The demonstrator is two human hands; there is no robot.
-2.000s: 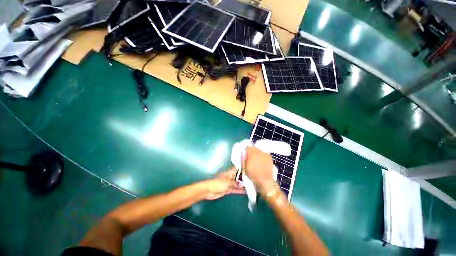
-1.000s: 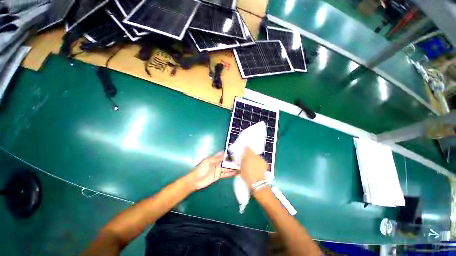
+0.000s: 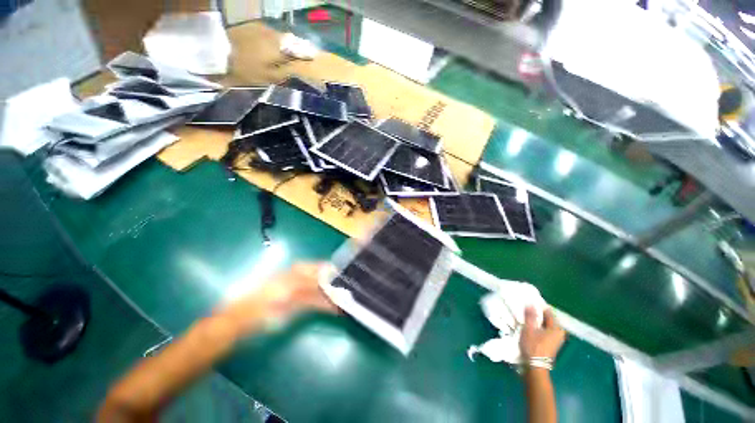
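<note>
A framed solar panel [image 3: 393, 268] is tilted up above the green bench, blurred, its dark grid face showing. My left hand [image 3: 302, 289] is at the panel's left edge and holds it; the fingers are blurred and partly hidden. My right hand [image 3: 542, 335] is to the right, apart from the panel, and grips a crumpled white cloth [image 3: 501, 322] over the bench.
Solar panels [image 3: 356, 149] with black cables lie piled on a cardboard sheet [image 3: 464, 124]. Filled white sleeves [image 3: 116, 136] are stacked at left. White sheets [image 3: 650, 392] lie at lower right. A pale metal rail [image 3: 579, 330] runs along the bench.
The panel has been lifted and tilted off the bench by my left hand. My right hand has moved right, away from the panel, with the cloth. The view has shifted to show more beyond the pile.
</note>
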